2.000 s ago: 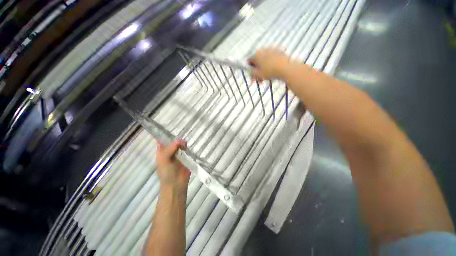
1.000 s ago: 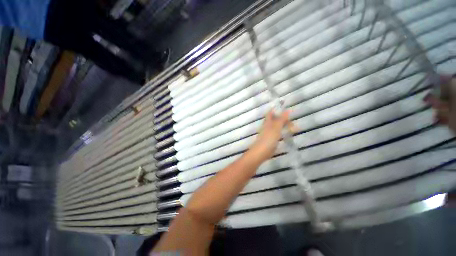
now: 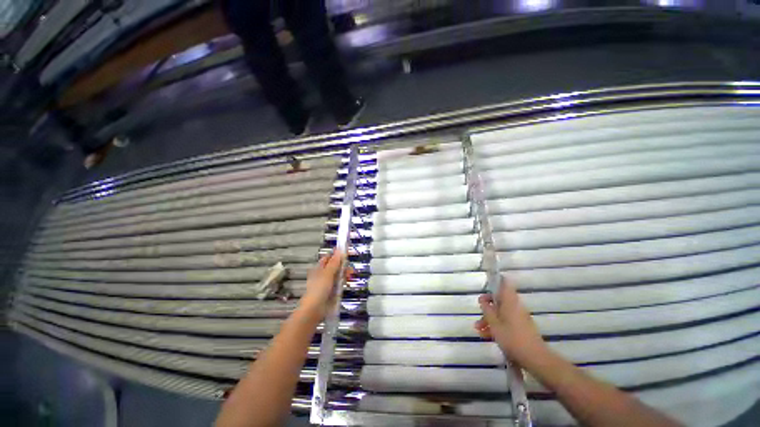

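Observation:
A rectangular metal frame [image 3: 345,218] lies across the long tube rack. My left hand [image 3: 323,288] grips its left bar, over the bare chrome tubes [image 3: 355,305]. My right hand [image 3: 510,324] grips its right bar, over the white fabric coverings [image 3: 617,275]. White coverings also show between the two bars. Beige ribbed coverings [image 3: 167,242] fill the rack's left part. I cannot tell whether the frame touches the tubes all along.
A small tan clamp [image 3: 271,281] lies on the beige coverings. Polished side rails [image 3: 433,125] run along the far edge, with small brown clips [image 3: 423,149] beside them. A person's dark-clothed legs [image 3: 302,62] stand beyond the rails on the dark floor.
The frame has moved left along the rack, its left bar now over the bare tubes. Both hands still hold it. The view has turned, and a person's legs now show beyond the rails.

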